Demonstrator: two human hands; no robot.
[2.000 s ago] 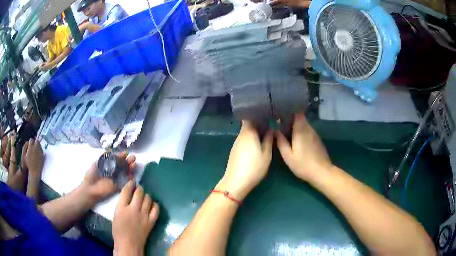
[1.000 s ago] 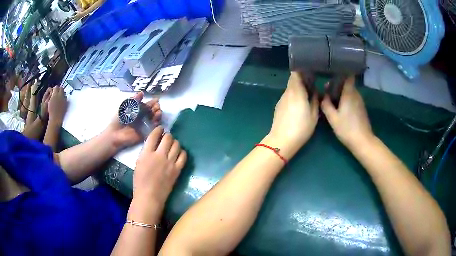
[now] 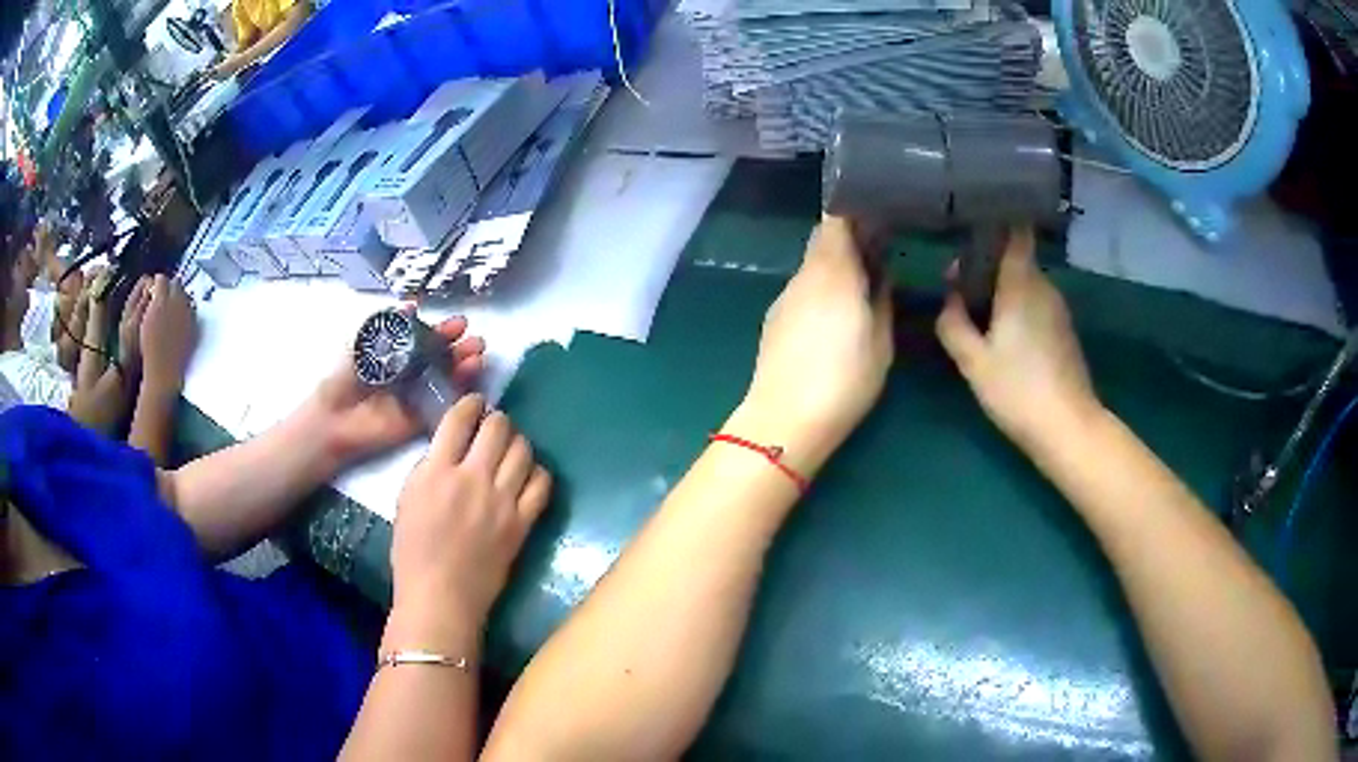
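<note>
Two dark grey handheld blowers are held upright side by side above the green mat (image 3: 834, 596), their thick heads meeting end to end. My left hand (image 3: 824, 328) is closed around the handle of the left blower (image 3: 889, 171). My right hand (image 3: 1028, 335) grips the handle of the right blower (image 3: 1008, 174). The handles are mostly hidden by my fingers, and a gap shows between them. The round grilles are not in sight.
A coworker in blue at left holds another blower (image 3: 387, 347) over white sheets (image 3: 596, 283). Retail boxes (image 3: 425, 164) stand before a blue bin (image 3: 350, 67). Stacked flat blanks (image 3: 879, 67) lie behind my blowers, with a light blue desk fan (image 3: 1284, 97) at back right.
The view has shifted since the earliest frame. Since one second ago, my hands are slightly farther left, and the gap between the two handles looks wider.
</note>
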